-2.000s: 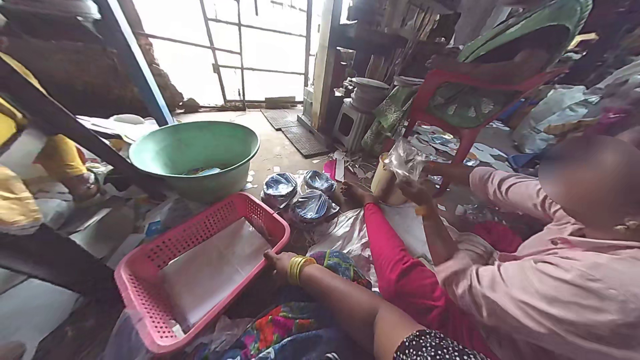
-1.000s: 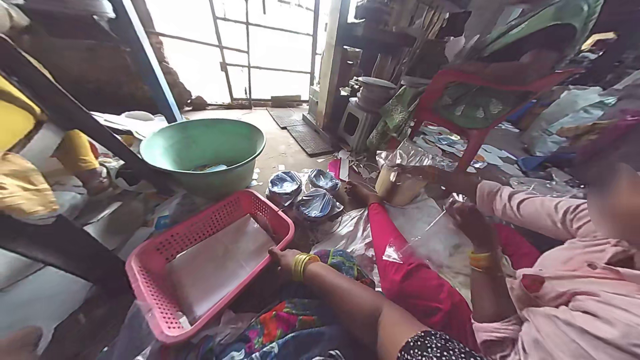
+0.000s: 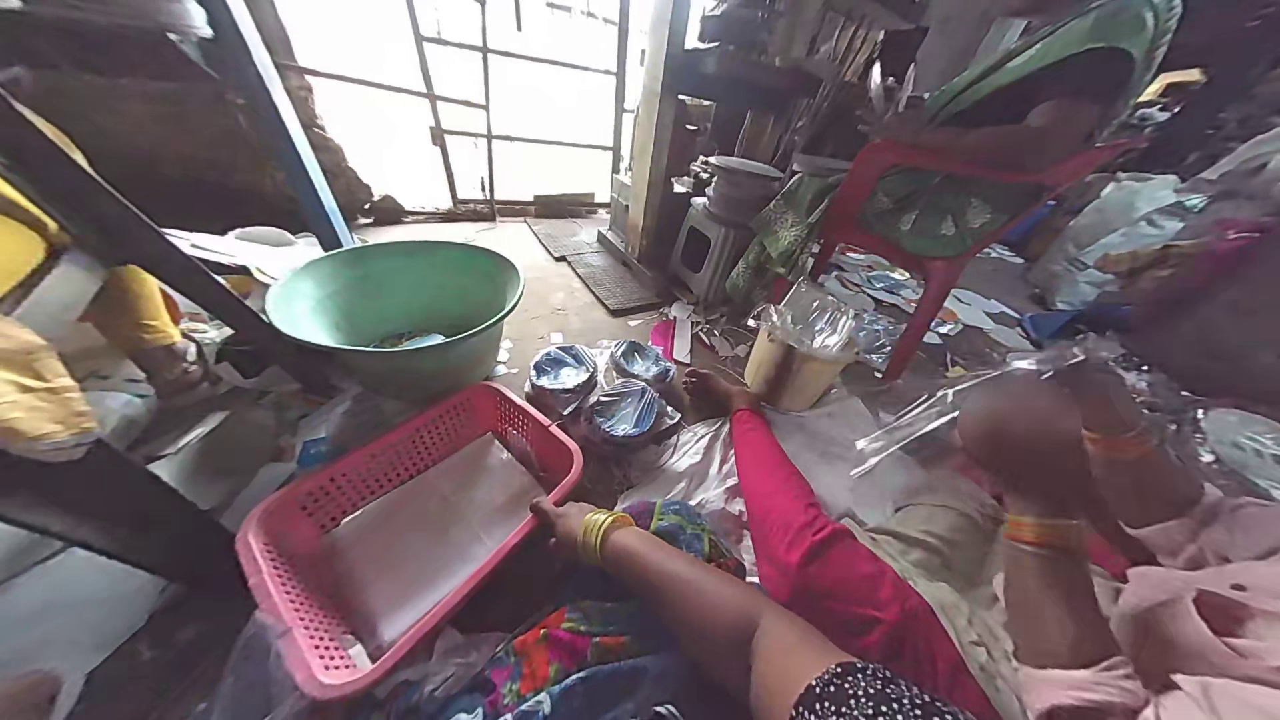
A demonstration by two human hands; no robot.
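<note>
My right hand (image 3: 565,525), with gold bangles at the wrist, grips the right rim of a pink plastic basket (image 3: 275,530). The basket is perforated and tilted, with a flat pale sheet or stack (image 3: 435,540) in it. Several plastic-wrapped bundles of round blue pieces (image 3: 625,408) lie on the floor just beyond the basket's right corner. Floral cloth (image 3: 570,650) lies below my forearm. My left hand is not in view.
A large green basin (image 3: 395,300) stands behind the basket. At right, a seated co-worker's hands (image 3: 1030,440) hold clear plastic film, near a cream tub (image 3: 795,365). A red plastic chair (image 3: 935,270) stands behind. A dark slanting bar (image 3: 180,270) crosses the left side.
The co-worker's hands have moved from the cream tub toward the right, with clear film in them. My right hand stays at the basket rim.
</note>
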